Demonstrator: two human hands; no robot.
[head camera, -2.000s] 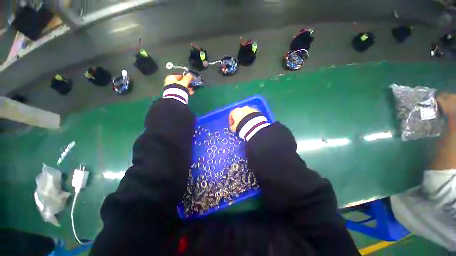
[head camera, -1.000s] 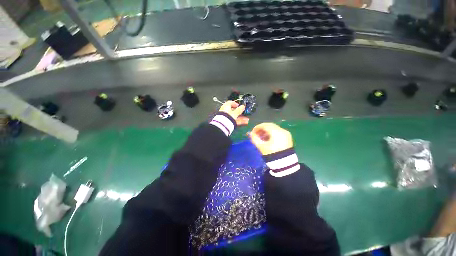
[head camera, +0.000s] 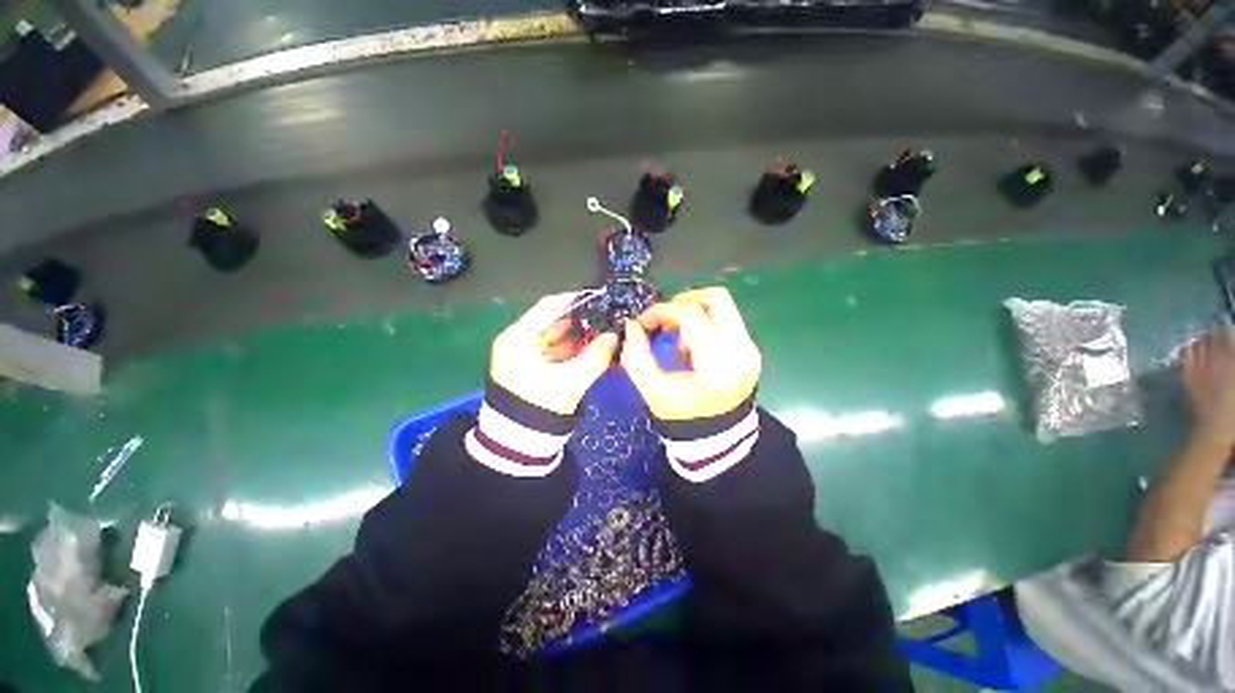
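My left hand (head camera: 553, 359) holds a round motor assembly (head camera: 596, 314) with circuit board and wires, just beyond the tray's far edge. My right hand (head camera: 694, 355) touches the same unit from the right, fingertips pinched; whether a ring is between them cannot be told. Another round board unit (head camera: 626, 249) with a white lead lies right beyond my hands at the belt's edge. The blue tray (head camera: 406, 440) lies under my forearms, with many thin metal rings (head camera: 596, 569) heaped toward its near end.
Black housings (head camera: 511, 200) with yellow-green tabs stand in a row on the conveyor belt (head camera: 339, 115), some beside round board units (head camera: 438, 253). A bag of parts (head camera: 1074, 368) and another person's arm (head camera: 1192, 447) are at right. A crumpled bag (head camera: 75, 589) and white adapter (head camera: 156, 546) lie left.
My left hand has brought a board unit back from the belt toward me. My right hand has come in to meet it. The camera view has tilted and shifted.
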